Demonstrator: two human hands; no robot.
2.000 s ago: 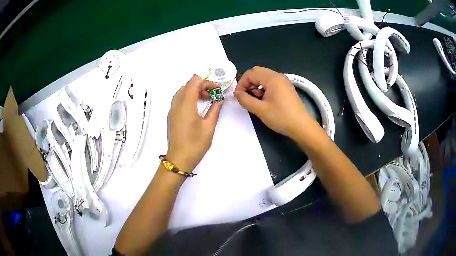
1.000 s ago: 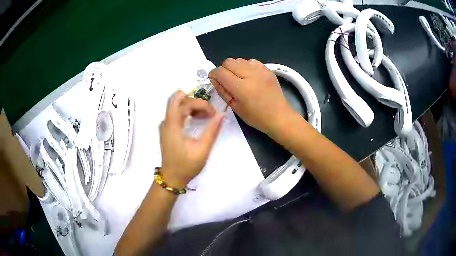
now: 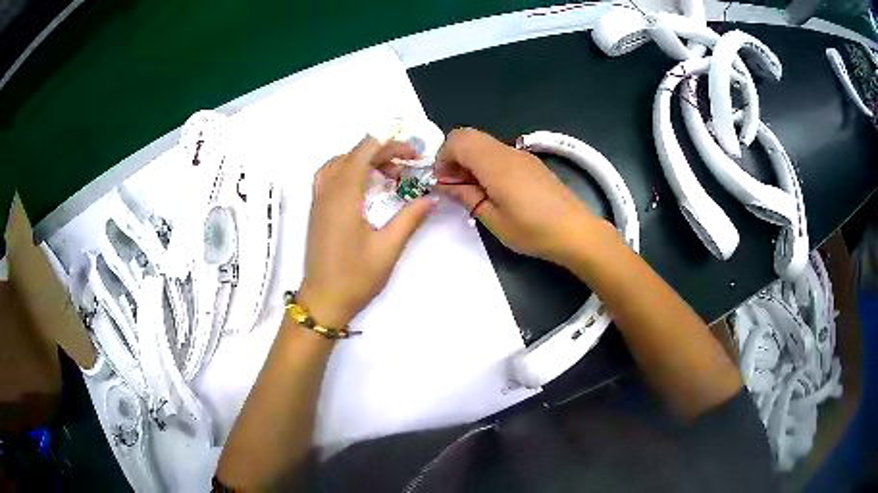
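A small green circuit board is between my two hands, above the white paper sheet. My left hand is shut on the circuit board, with thumb and fingers at its edges. My right hand pinches thin dark red wires at the board's right side. A white housing's round end shows behind the fingers; most of it is hidden. A curved white arm lies on the dark bench, partly hidden under my right forearm.
White shells with boards are piled at left on the paper. Several curved arms lie tangled at the right. A carton of white arms is at lower right, and a brown cardboard flap at far left. The green belt runs behind.
My left fingers have closed from a loose ring onto the board. My right hand has shifted slightly right, with red wires now visible at it. The whole view has shifted slightly.
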